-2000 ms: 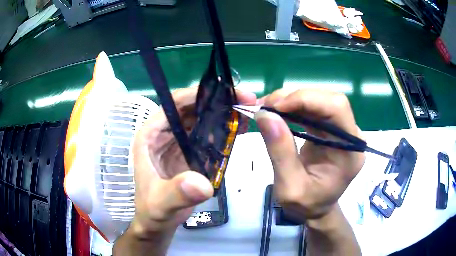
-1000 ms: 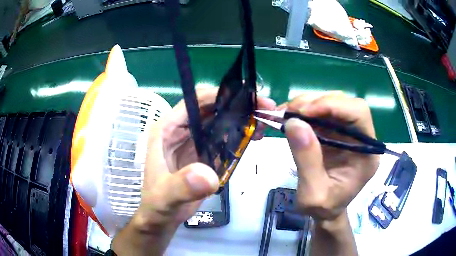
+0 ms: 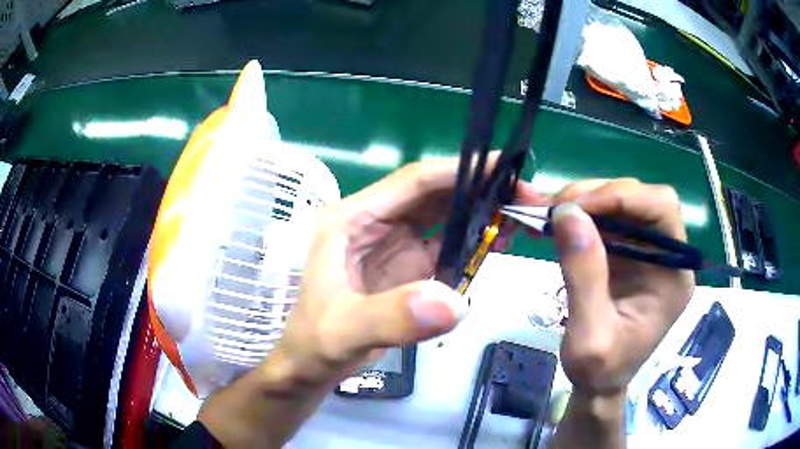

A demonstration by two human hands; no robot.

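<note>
My left hand [image 3: 368,272] holds a black middle frame [image 3: 478,188] up in front of the green conveyor, thumb at its lower end. The frame is turned nearly edge-on, its long bars rising past the top of the picture. An amber-gold strip [image 3: 480,256] lies along its near edge. My right hand [image 3: 614,281] holds tweezers [image 3: 632,237] with black handles. Their pale tips [image 3: 517,215] are at the frame's edge, just above the upper end of the strip. Whether the tips grip anything cannot be told.
A white-and-orange fan [image 3: 254,254] stands left of my hands, beside a black blister tray [image 3: 70,298]. Waiting frames [image 3: 517,368] lie on the white bench below and at right. Frames with white pieces [image 3: 689,377] are at right. The conveyor [image 3: 377,105] and an orange dish [image 3: 675,110] are beyond.
Both hands, the frame and the tweezers have moved right in the picture, and the bench things have shifted right too. The frame has turned more edge-on. The tweezer tips look closer together.
</note>
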